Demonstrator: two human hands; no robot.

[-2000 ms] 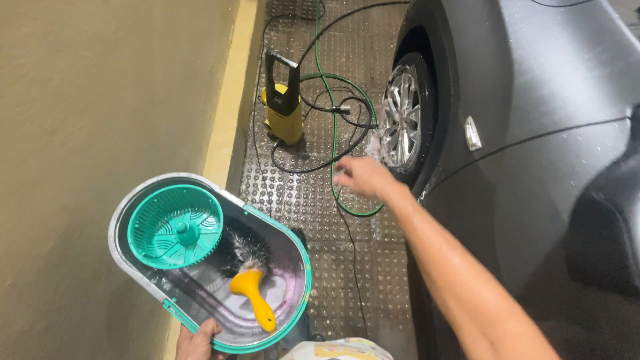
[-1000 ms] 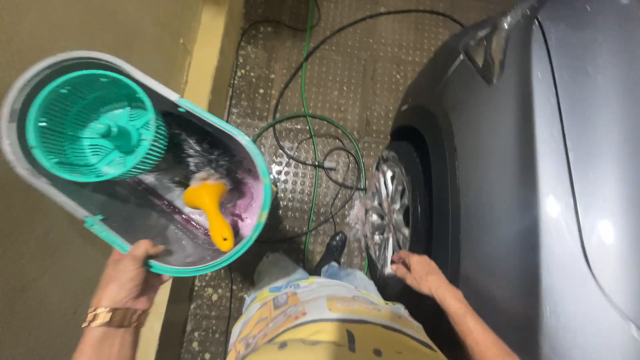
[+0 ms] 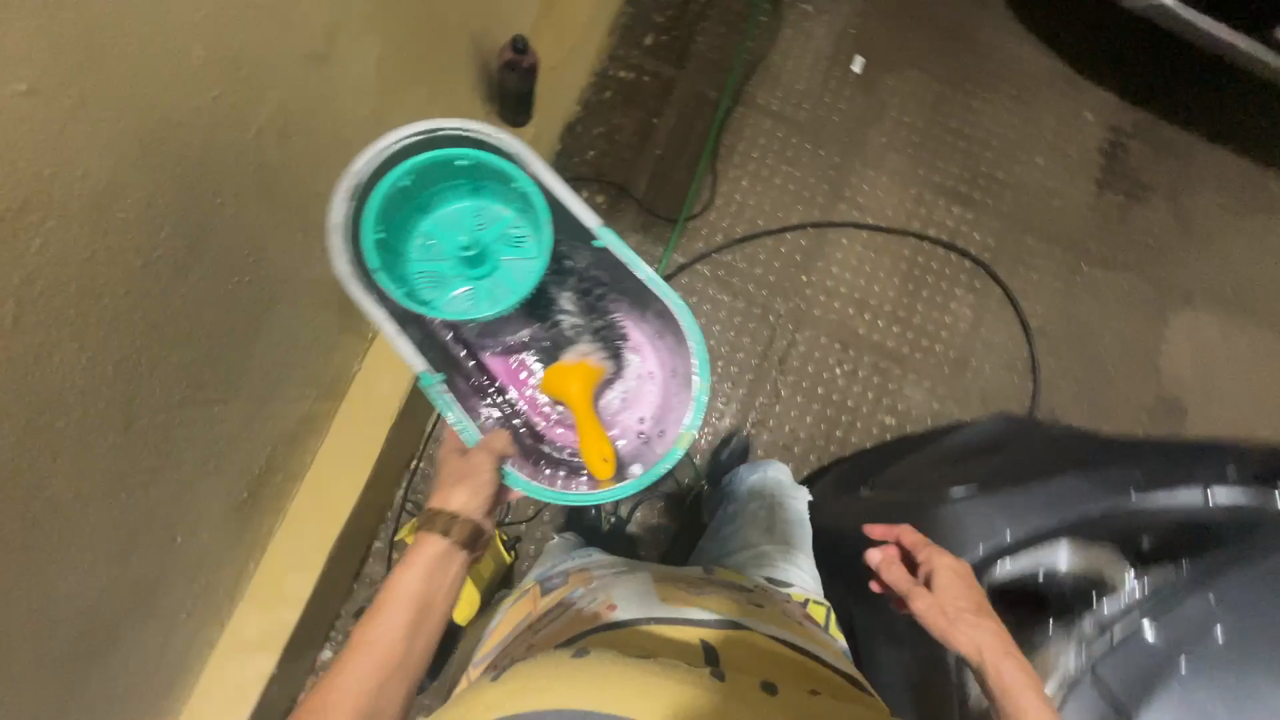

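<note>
An oval mop bucket (image 3: 693, 330) with a grey and green rim hangs tilted from my left hand (image 3: 470, 478), whose fingers grip its lower left rim. At the bucket's upper end sits a green wringer basket (image 3: 455, 235). Pinkish soapy liquid (image 3: 655, 375) fills the other end, where a brush with a yellow handle (image 3: 590, 430) lies, its dark bristles wet with foam. My right hand (image 3: 925, 585) holds nothing; its fingers are apart and slightly bent, beside the dark grey car (image 3: 900, 500).
A dark bottle (image 3: 517, 85) stands by the wall at the top. A black hose (image 3: 960, 250) and a green hose (image 3: 712, 140) lie across the wet studded floor. Behind my left forearm is a yellow pressure washer (image 3: 480, 580), partly hidden. Another dark vehicle shows at the upper right.
The view has turned strongly and moved along the car. My right hand, near the wheel in the earlier frames, is now away from it. The bucket has stayed in my left hand.
</note>
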